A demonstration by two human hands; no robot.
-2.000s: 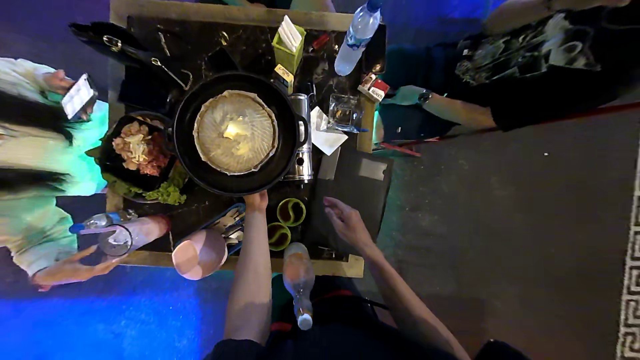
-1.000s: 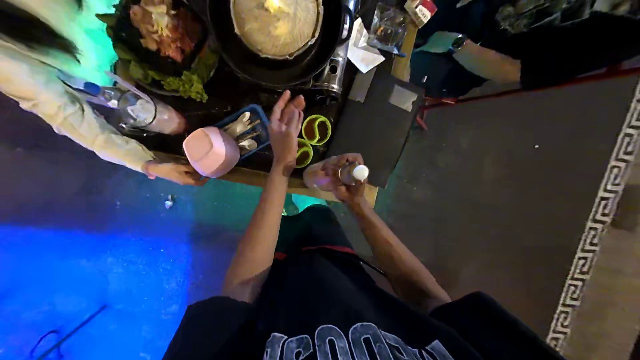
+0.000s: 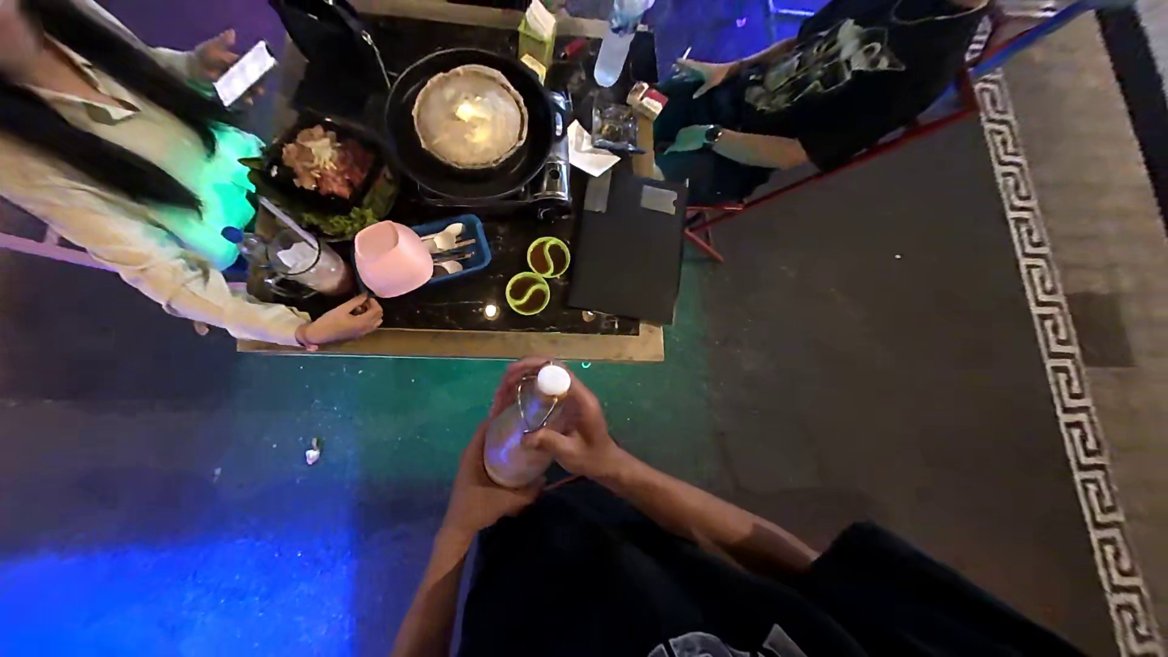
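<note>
A clear swing-top glass bottle [image 3: 516, 445] with a white stopper is held between both hands, in front of the table's near edge. My left hand [image 3: 488, 484] wraps the lower body of the bottle from the left. Around its neck and right side is my right hand [image 3: 579, 433], its thumb near the wire bail. The stopper sits on the bottle's mouth. Just beyond the bottle, on the table, stand two green-rimmed divided sauce dishes [image 3: 528, 293] with dark sauce.
A round pan [image 3: 401, 119] sits on a portable gas stove [image 3: 555, 173]. Nearby are a plate of raw meat [image 3: 328, 164], a pink container [image 3: 392, 259], a blue cutlery tray [image 3: 479, 246], a black folder [image 3: 630, 255] and a drink glass [image 3: 315, 265]. People sit left and right, one person's hand [image 3: 347, 321] at the table edge.
Two seconds ago the bottle stood at the table edge and my left hand was by the pan. My right hand took the bottle; now both hands hold it off the table. The view has shifted.
</note>
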